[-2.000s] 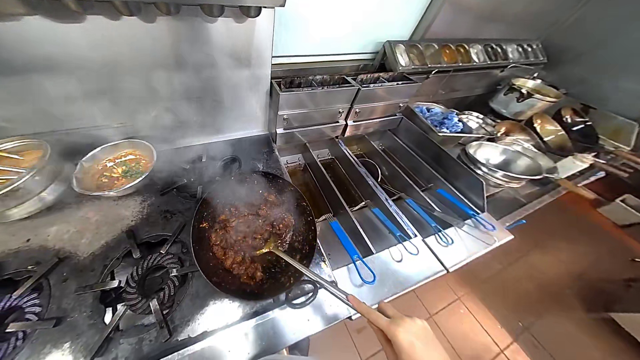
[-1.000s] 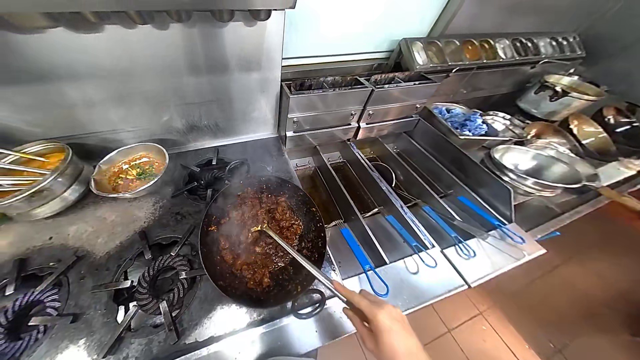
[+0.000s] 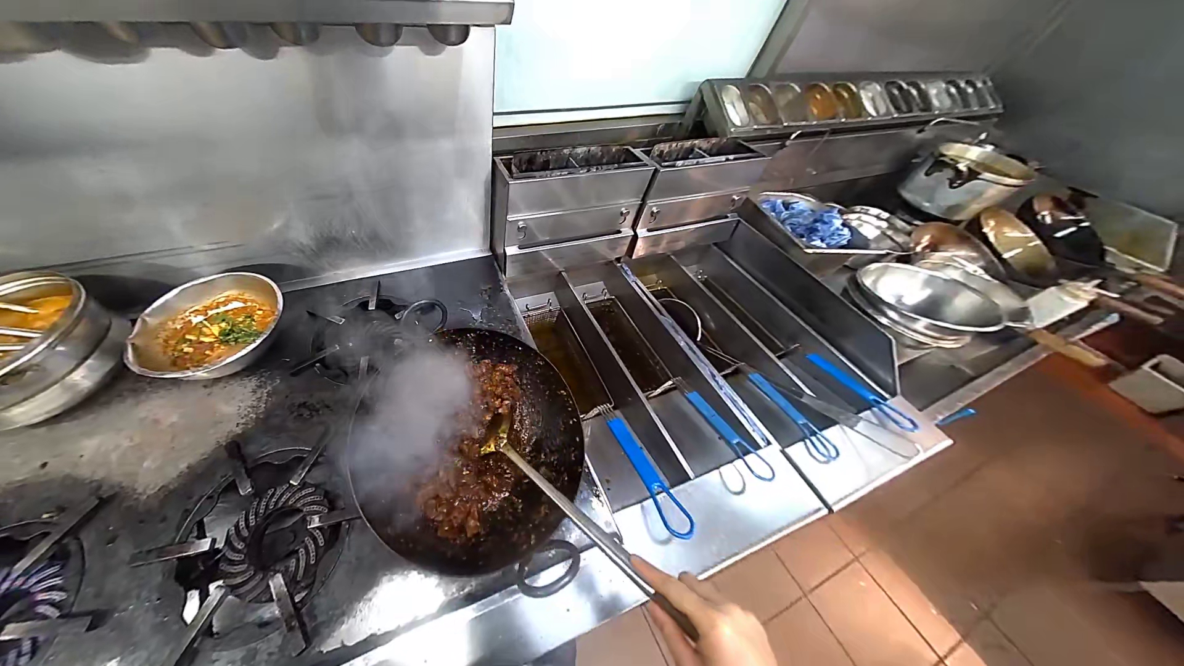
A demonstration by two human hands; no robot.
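My right hand [image 3: 708, 624], low and right of centre, is closed around the handle of a long metal ladle [image 3: 578, 513]. The ladle's bowl end rests in dark reddish-brown food [image 3: 467, 495] inside a black wok [image 3: 546, 444] with a loop handle. Steam rises over the wok's left side and hides part of the food. A steel bowl [image 3: 148, 356] of orange-red food with chopped green herbs stands on the stove behind and to the left of the wok. My left hand is out of view.
Gas burners [image 3: 277, 546] lie left of the wok. Right of it, deep fryers [image 3: 564, 361] hold baskets with blue handles [image 3: 647, 472]. Farther right are stacked steel pans [image 3: 930, 296], a pot [image 3: 962, 185] and a tray with blue cloth-like material [image 3: 805, 222]. Stacked round containers [image 3: 69, 370] stand far left.
The ladle's end has shifted within the wok, and the food now lies more unevenly, with more of the wok's right wall bare. My right hand still holds the handle.
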